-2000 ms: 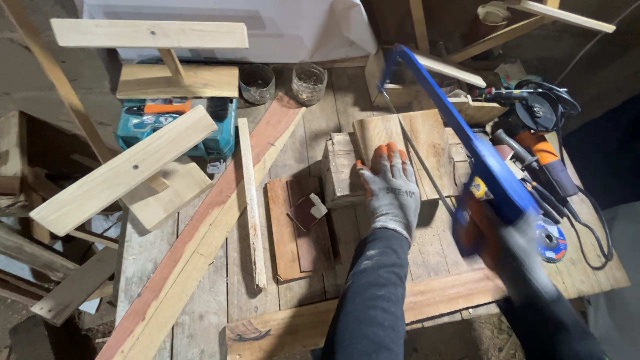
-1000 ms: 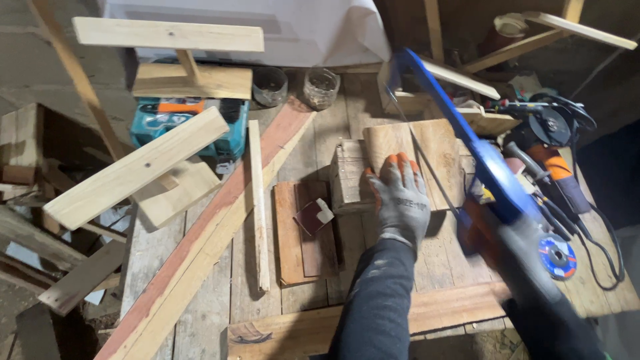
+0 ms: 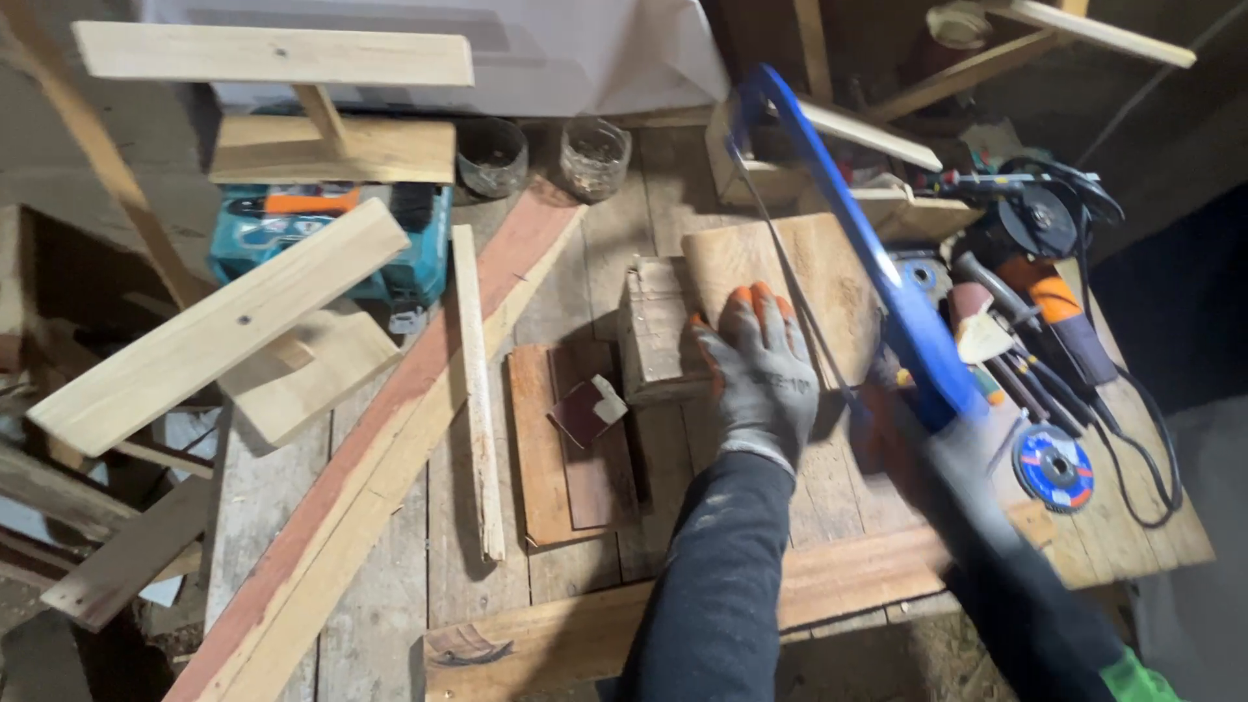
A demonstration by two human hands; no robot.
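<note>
A wooden board (image 3: 838, 283) rests across a wooden block (image 3: 663, 327) on the workbench. My left hand (image 3: 765, 380), in a grey glove with orange fingertips, presses flat on the board with its fingers spread a little. A blue bow saw (image 3: 858, 234) is gripped by its near end in my right hand (image 3: 921, 448), which is gloved and blurred by motion. Its thin blade crosses the board just right of my left fingers. Whether the blade is sunk into the wood cannot be told.
Left of the block lie small boards (image 3: 541, 448) with a sandpaper piece (image 3: 590, 409), a thin strip (image 3: 478, 390) and a long plank (image 3: 390, 439). An angle grinder (image 3: 1058, 292), hand tools and a blue disc (image 3: 1053, 468) lie right. T-shaped wooden pieces (image 3: 224, 322) stand left, near a teal case (image 3: 419, 244).
My right hand has moved the saw back and forth slightly over the board. My left hand stays pressed on the board.
</note>
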